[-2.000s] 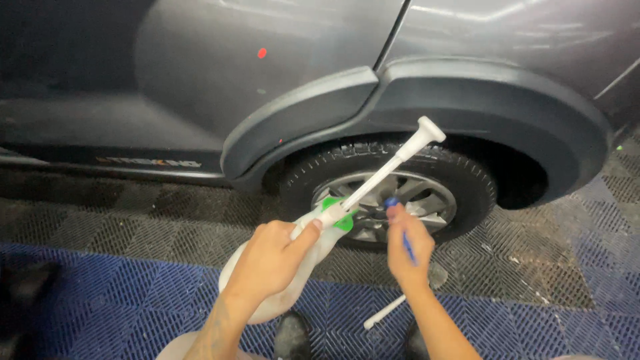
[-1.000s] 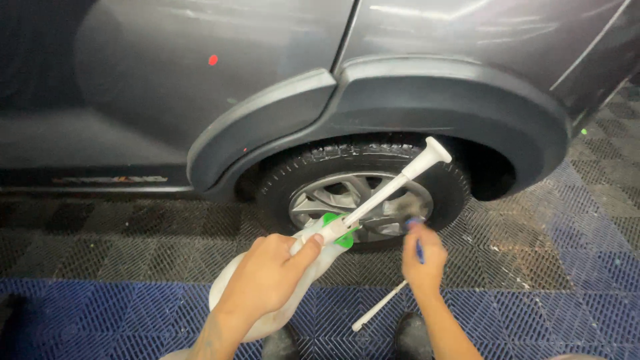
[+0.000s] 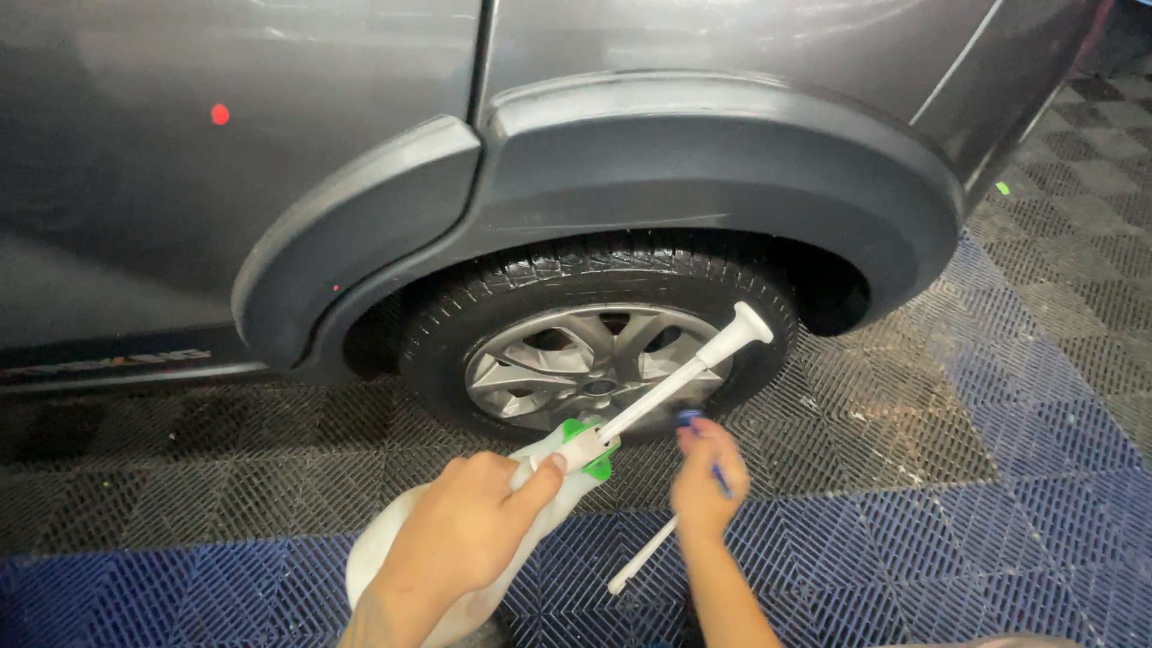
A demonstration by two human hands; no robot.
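Note:
My left hand (image 3: 477, 517) grips the neck of a white plastic bottle (image 3: 387, 540) and the base of a white pump-like tube with a flared end (image 3: 675, 387); a green piece (image 3: 598, 463) shows beside its fingers. The tube slants up in front of the car's alloy wheel (image 3: 598, 360). My right hand (image 3: 711, 477) is closed around a blue-handled tool (image 3: 689, 418), blurred, near the lower right of the wheel. Its working end is not clear. A thin white rod (image 3: 641, 556) shows low beside my right wrist; what it belongs to is hidden.
A grey car door (image 3: 180, 207) and the dark plastic wheel-arch trim (image 3: 720, 171) rise above the tire (image 3: 432, 333), which looks wet on its tread. Grey and blue ribbed floor tiles (image 3: 882, 558) lie below. A small green piece (image 3: 1003, 188) is on the floor at the right.
My right hand with the blue-handled tool has shifted about near the lower part of the wheel. My left hand keeps its hold on the bottle. The view has shifted along the car.

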